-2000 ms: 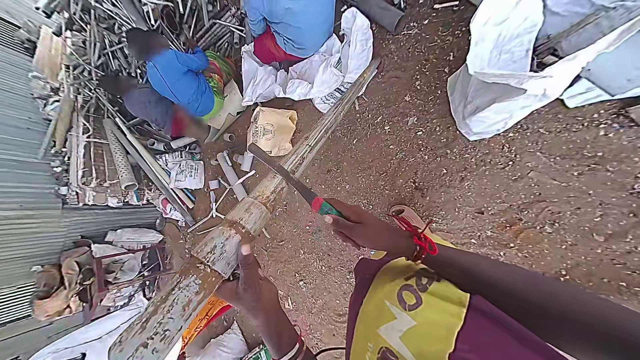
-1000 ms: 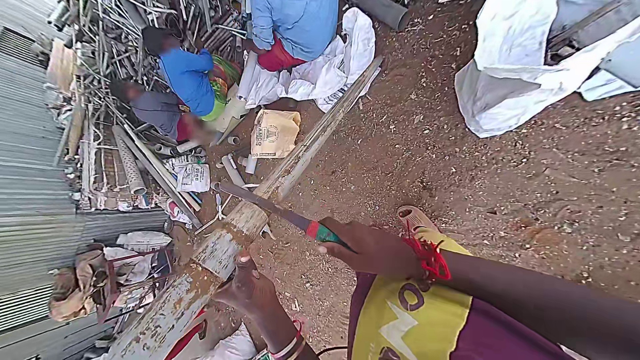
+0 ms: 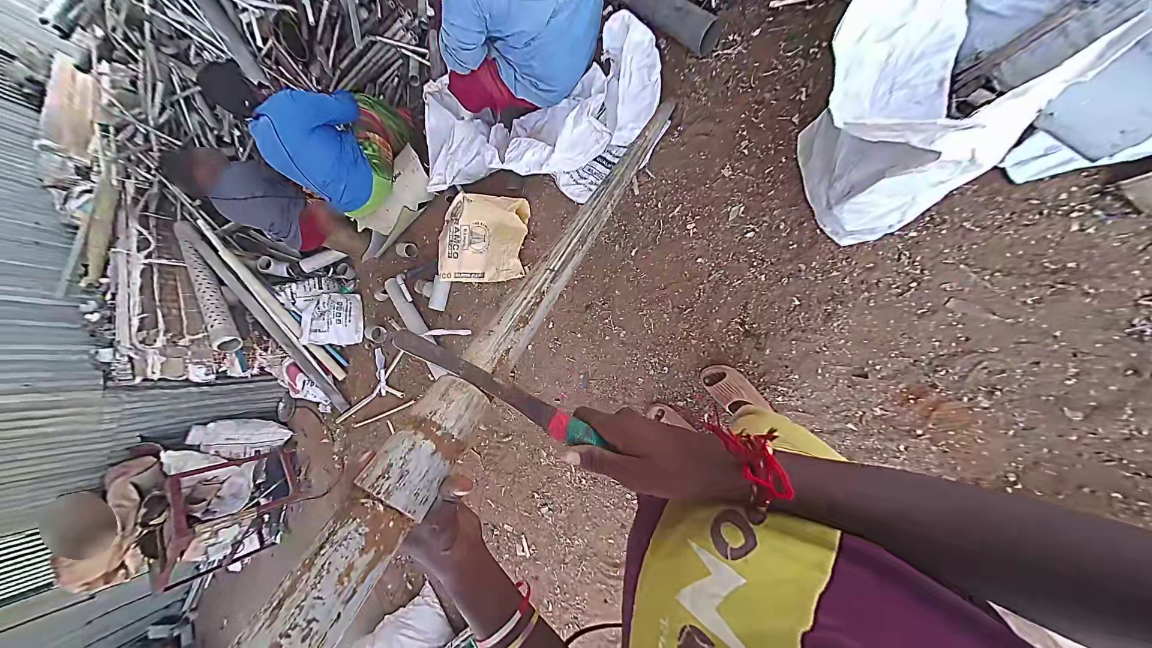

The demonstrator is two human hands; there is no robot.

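Note:
My right hand [image 3: 652,450] grips the red-and-green handle of a long-bladed knife, like a machete [image 3: 477,378]. Its dark blade points to the upper left, over a long, weathered log [image 3: 576,243] that runs diagonally through the view. My left hand [image 3: 445,531] is at the lower right side of a pale, flaking section [image 3: 405,468] on the log, its thumb raised; the fingers are partly hidden, and whether they grip the section cannot be told. Off-cuts of pipe [image 3: 409,306] lie left of the log, near the blade's tip.
Several people sit at the upper left by a heap of pipes [image 3: 306,45], one in a blue top [image 3: 315,148]. A yellowish paper sack [image 3: 483,236] lies by the log. White sacks [image 3: 864,180] with flat pieces are at the upper right. Another person [image 3: 90,540] is at the lower left.
My left hand, with its palm and fingers showing beside the log a second ago, is now closer against the pale section. The right hand keeps its hold on the knife.

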